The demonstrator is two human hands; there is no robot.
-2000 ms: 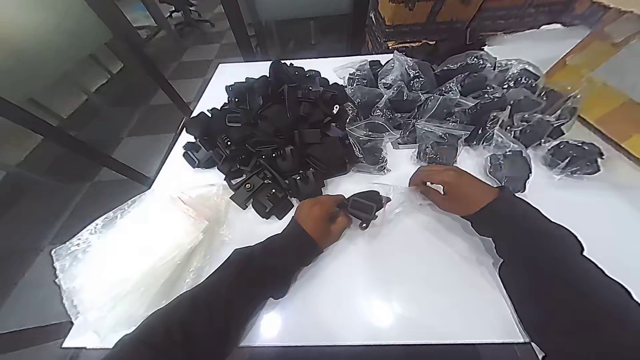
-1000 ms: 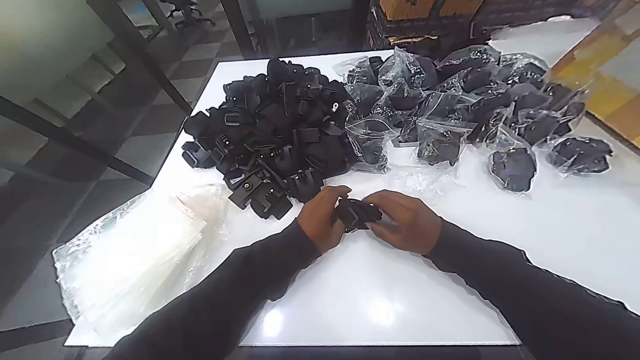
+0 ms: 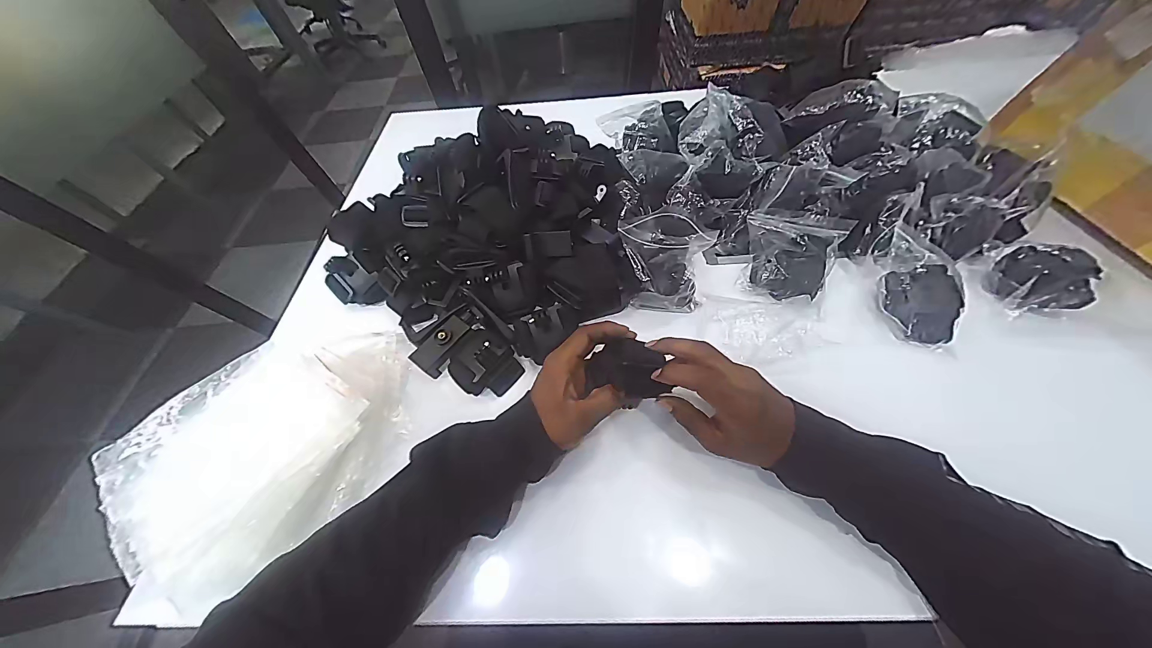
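Between my two hands, near the middle of the table, is a black plastic part (image 3: 628, 367), partly covered by fingers. My left hand (image 3: 580, 387) grips its left side with thumb and fingers. On the right side my right hand (image 3: 724, 400) has its fingertips on the same part. Just beyond my left hand lies a heap of black plastic mounts (image 3: 486, 225), some with buckles or slots. A clear plastic bag (image 3: 751, 324) lies flat on the table beyond my right hand.
Clear zip bags with black parts inside (image 3: 792, 256) cover the back right of the white table (image 3: 675, 576). A stack of clear plastic bags (image 3: 261, 459) lies at the left edge. Behind the table stand boxes (image 3: 733, 18); a yellow and white surface (image 3: 1093, 162) borders the right.
My right hand has moved left from the clear plastic bag to the black part in my left hand. Since then both hands have stayed together, and their grip on the part has shifted.
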